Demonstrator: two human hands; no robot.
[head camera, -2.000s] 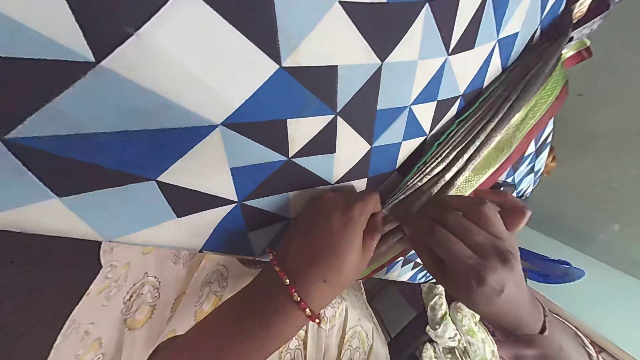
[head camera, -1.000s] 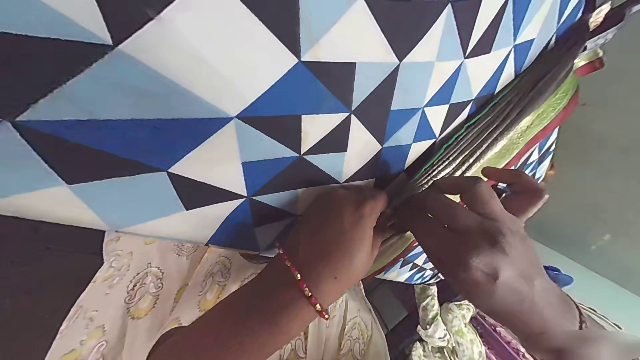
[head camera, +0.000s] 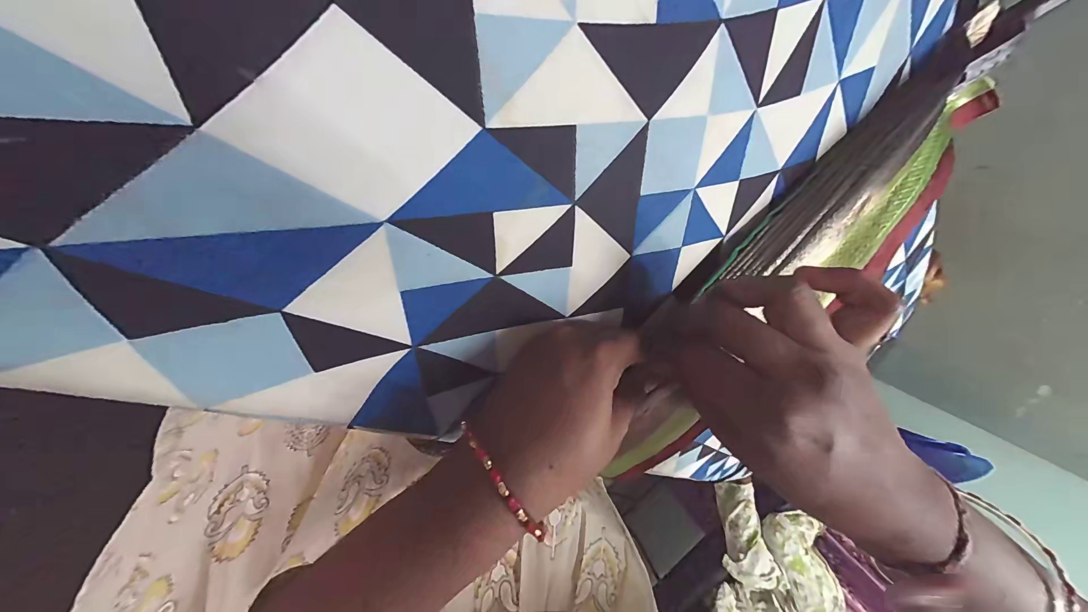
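Observation:
A fabric printed with blue, white and black triangles (head camera: 340, 195) spreads across the view. My left hand (head camera: 561, 399), with a red beaded bracelet at the wrist, is closed on the lower right edge of this fabric. Close against it, my right hand (head camera: 790, 382) pinches at gathered grey folds (head camera: 816, 204), its thumb and forefinger partly hidden and other fingers bent up. A thin green thread (head camera: 739, 255) runs along the folds. Beside them lies a green woven band (head camera: 901, 195) with a dark red border (head camera: 926, 191).
Patterned cream cloth (head camera: 238, 510) lies below the fabric. At the lower right are a knotted pale green and white cloth (head camera: 782, 544) and a blue object (head camera: 948, 455) on the floor. A grey wall or floor surface (head camera: 1020, 255) is at the right.
The fingers of my right hand have shifted a little at the folds. My left hand keeps its hold on the fabric edge.

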